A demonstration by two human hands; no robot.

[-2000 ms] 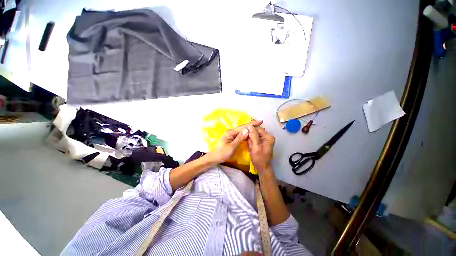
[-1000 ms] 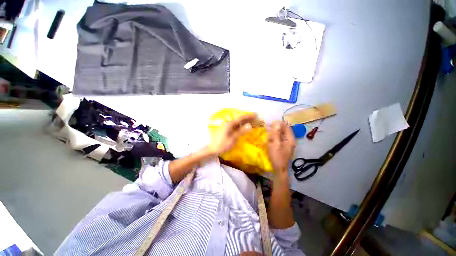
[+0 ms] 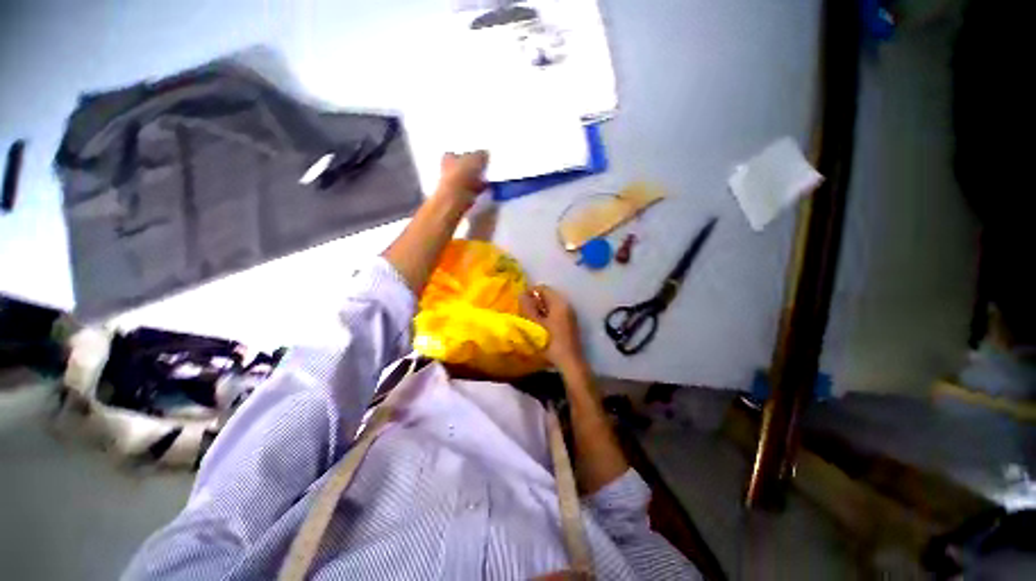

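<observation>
The yellow plastic bag [image 3: 483, 323] lies crumpled at the table edge in front of me. My left hand [image 3: 464, 176] reaches past it, fingertips at the lower left corner of the white papers [image 3: 528, 131] on the blue-edged clipboard [image 3: 551, 182]. Whether the fingers grip the corner is too blurred to tell. My right hand [image 3: 551, 318] is at the right side of the bag, fingers curled. Whether it holds the bag or a small thing cannot be told.
Black shears [image 3: 653, 306], a tan wooden piece [image 3: 608, 216], a blue round item [image 3: 594, 253] and a red-handled tool [image 3: 625, 249] lie to the right. White square [image 3: 775, 184] sits near the rail [image 3: 809, 261]. Grey cloth [image 3: 233, 187] lies left, offcuts [image 3: 170, 369] below.
The view has shifted. My left hand has left the bag and stretched forward to the papers' corner. My right hand remains beside the bag, its fingers now curled.
</observation>
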